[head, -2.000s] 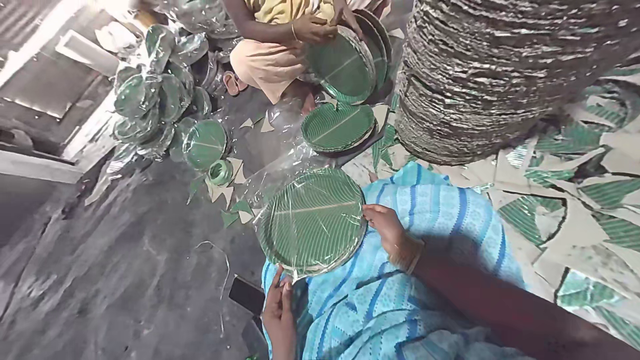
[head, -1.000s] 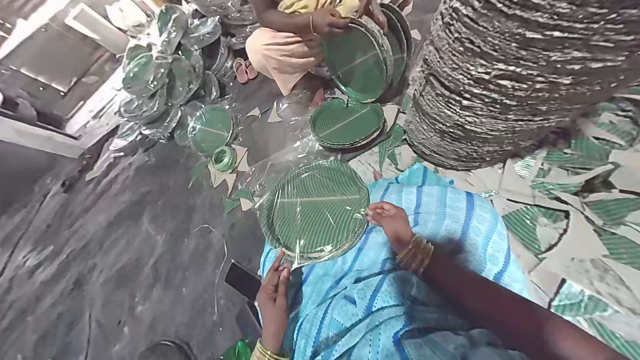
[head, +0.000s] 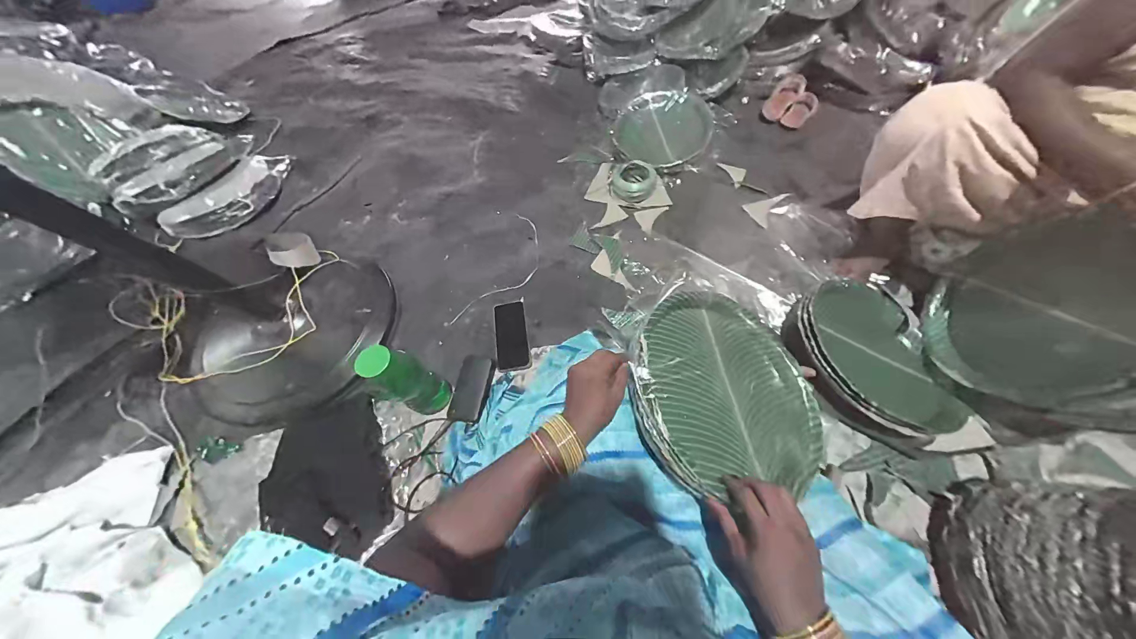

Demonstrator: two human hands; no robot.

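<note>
A stack of round green leaf-patterned plates (head: 728, 390) in clear plastic film rests tilted over the blue cloth on my lap. My left hand (head: 596, 395) is closed at the stack's left edge, pinching the film there. At the near rim, my right hand (head: 770, 541) grips the stack, thumb and fingers at its edge. Loose film spreads from the far side of the stack toward the floor. Just to the right stands another stack of green plates (head: 874, 355), unheld by me.
Another person's knee (head: 950, 160) and arm are at the upper right, beside a large green plate (head: 1047, 302). A green bottle (head: 404, 380), two phones and a round dark base with yellow cord lie left. Tape rolls (head: 633, 181), scraps, sandals and wrapped plate bundles are farther off.
The view has swung far to the left. The wrapped stack remains between my hands; my right hand has moved from its right side to the near rim, and my left hand to its left edge.
</note>
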